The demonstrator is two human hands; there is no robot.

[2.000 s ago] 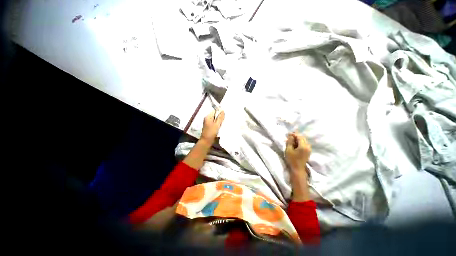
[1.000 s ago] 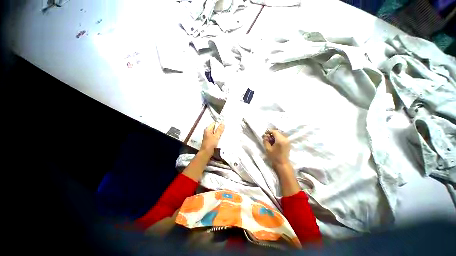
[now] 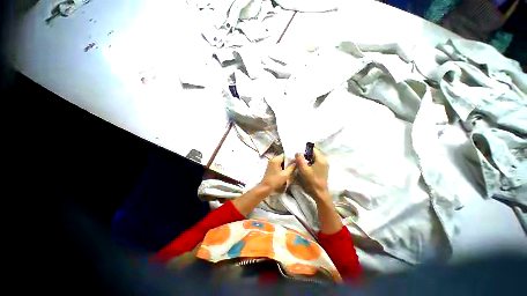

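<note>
A pale off-white jacket (image 3: 370,150) lies spread and creased across the table in front of me, with folds reaching down to my apron. My left hand (image 3: 277,176) pinches its cloth. My right hand (image 3: 314,172) is just beside it, fingertips close to the left ones, also pinching cloth. A small dark piece (image 3: 310,152) shows at the top of my right hand; I cannot tell if it is snips or the label. The cloth between my hands is partly hidden by the fingers.
Crumpled pale garments (image 3: 488,115) lie at the right, and more pale pieces (image 3: 248,23) at the top. A dark line crosses the white table (image 3: 127,98) left of my hands. A small grey item (image 3: 195,155) sits at its near edge. Dark textured items are at the top right.
My left hand has moved right and slightly down, my right hand slightly left, so they now nearly meet. The black label no longer shows at its earlier place, and cloth around it has shifted.
</note>
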